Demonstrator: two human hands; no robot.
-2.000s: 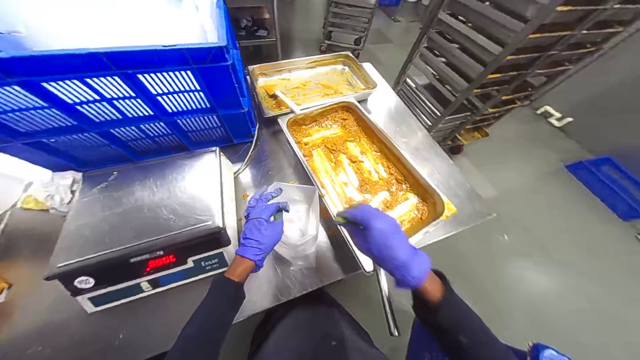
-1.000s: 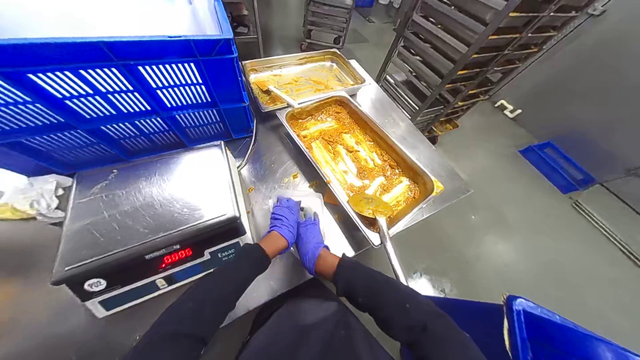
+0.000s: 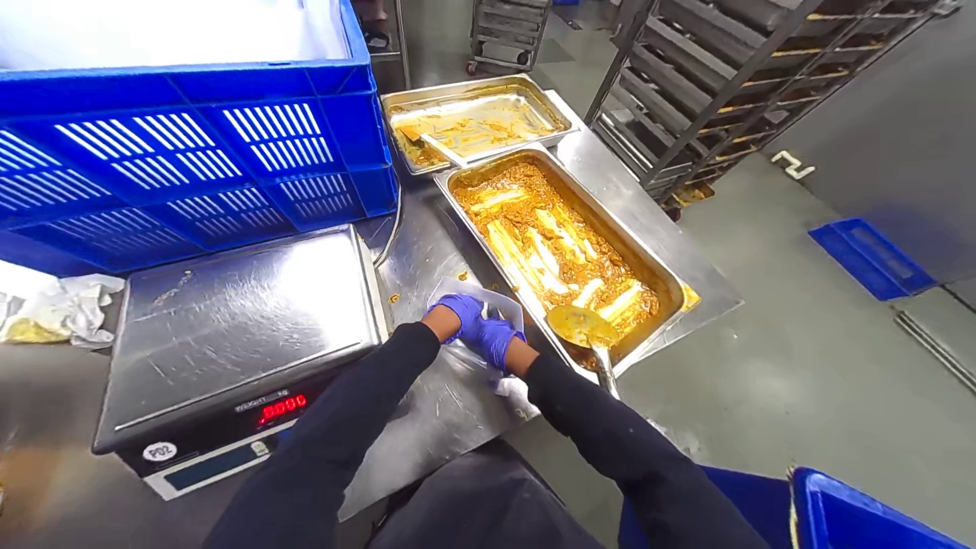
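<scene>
My left hand (image 3: 460,314) and my right hand (image 3: 494,340), both in purple gloves, are close together on a clear plastic bag (image 3: 482,296) over the steel table; the fingers are mostly hidden. Right beside them is a deep steel pan (image 3: 671,309) of orange-brown sauce with pale long pieces (image 3: 545,250) in it. A steel ladle (image 3: 583,328), its bowl coated in sauce, rests over the pan's near end, handle toward me. Behind stands a second steel pan (image 3: 476,122), smeared with sauce, with a spatula (image 3: 438,146) in it.
A digital scale (image 3: 244,313) with a steel platform stands at left, before a large blue plastic crate (image 3: 191,152). Crumpled plastic (image 3: 69,313) lies at far left. A steel tray rack (image 3: 709,84) stands beyond the table, a blue crate (image 3: 873,258) on the floor, and a blue bin (image 3: 862,511) near me.
My right hand was over the pan two seconds ago and has since come left to join my left hand at the bag. The ladle's bowl lies over the pan's near end since one second ago.
</scene>
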